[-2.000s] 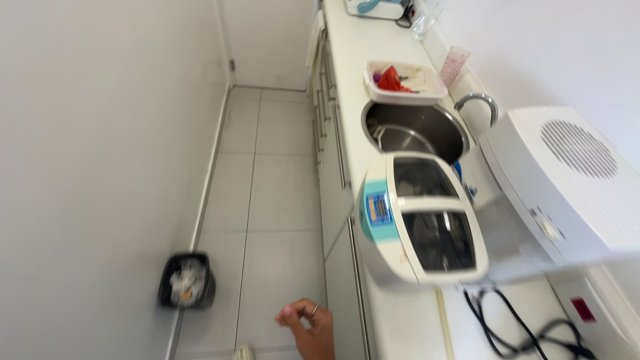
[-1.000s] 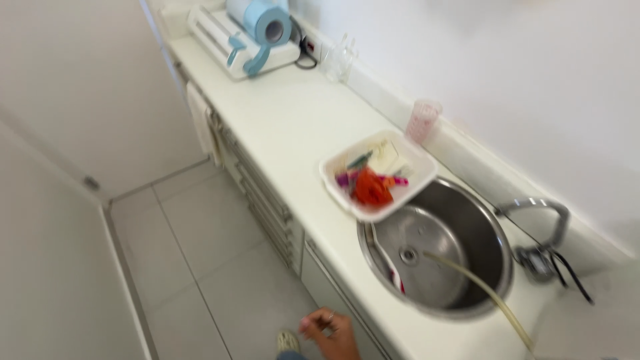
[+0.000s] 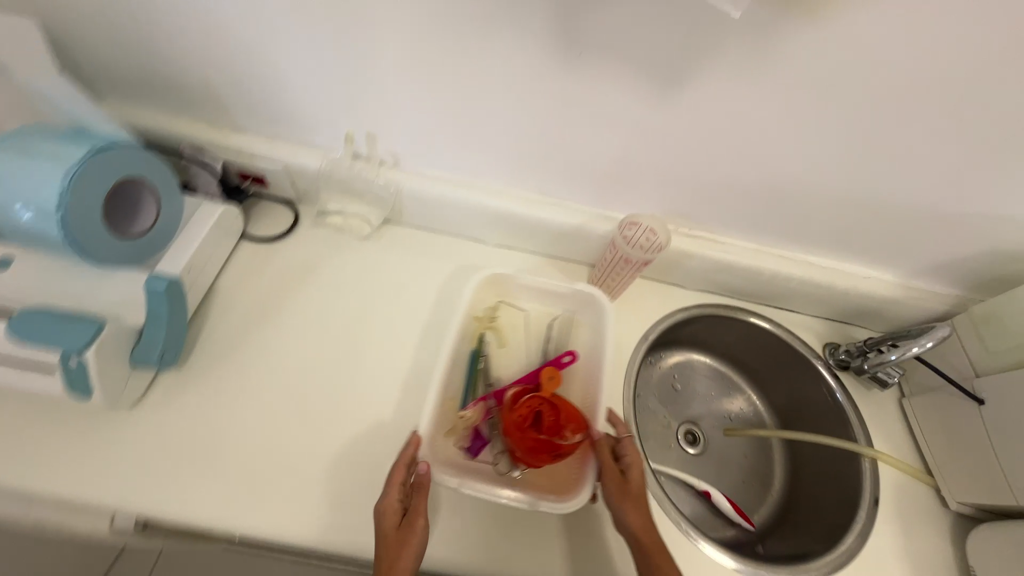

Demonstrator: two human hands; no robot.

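Observation:
Between my two hands is a white plastic tray [image 3: 552, 506] on the white counter, left of the sink. My left hand [image 3: 404, 504] touches the tray's left side near its front corner, fingers along the wall. On the right side, my right hand [image 3: 622, 472] grips the wall, its thumb by the rim and its fingertips partly hidden. Inside the tray lie a red, bowl-like object [image 3: 540, 428], a magenta strip-shaped tool [image 3: 524, 380], a small orange round piece [image 3: 550, 379], scissor-like metal handles [image 3: 506, 464] and several slim instruments [image 3: 476, 372].
A round steel sink [image 3: 720, 376] holds a white-and-red brush-like handle [image 3: 708, 492] and a pale hose [image 3: 824, 442]. Behind stand a faucet [image 3: 896, 348] and a graduated cup [image 3: 630, 252]. To the left are a clear glass-like item [image 3: 356, 192] and a sealing machine with a blue roll [image 3: 124, 200].
Both hands are now at the tray; one second ago only one hand showed, low beside the counter. The view has swung toward the counter and wall.

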